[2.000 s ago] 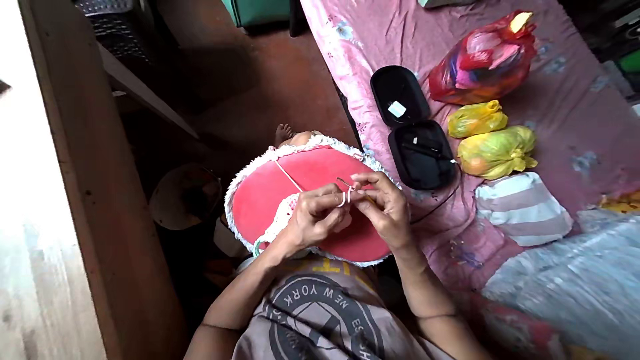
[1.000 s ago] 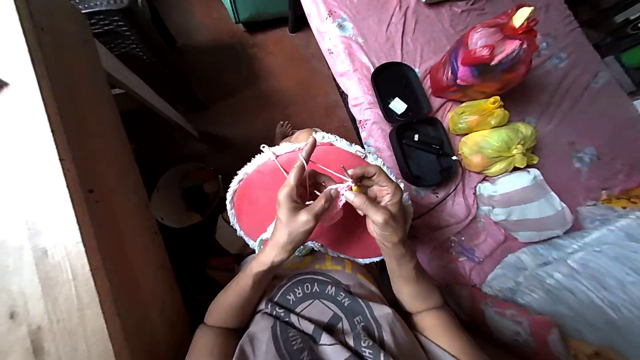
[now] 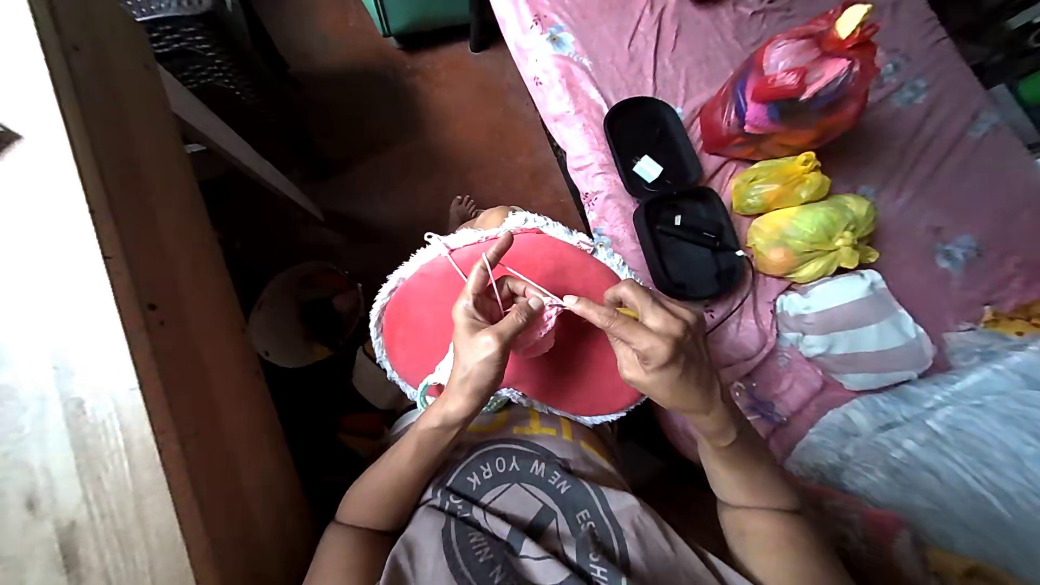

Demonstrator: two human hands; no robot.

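Note:
On my lap lies a red oval cushion (image 3: 431, 317) with a fluffy white fringe. Over it, my left hand (image 3: 487, 325) pinches a small pink piece of crochet (image 3: 536, 331) between thumb and fingers. Pale yarn (image 3: 490, 276) loops around its raised index finger and runs to the work. My right hand (image 3: 658, 341) holds a crochet hook with a yellow part (image 3: 627, 312), its index fingertip close to the stitches. The hook's tip is too small to make out. White material with a green edge (image 3: 426, 393) shows beside my left wrist.
Right of me, a bed with a pink floral sheet (image 3: 934, 284) bears an open black zip case (image 3: 691, 280) with a cable, a red plastic bag (image 3: 792, 89), yellow plastic bags (image 3: 812, 236) and a striped cloth bundle (image 3: 857, 329). A wooden surface (image 3: 73, 366) stands at the left.
Two seconds ago both hands were close together over the cushion. The left index finger has since lifted with yarn around it, and the right index finger has straightened toward the work.

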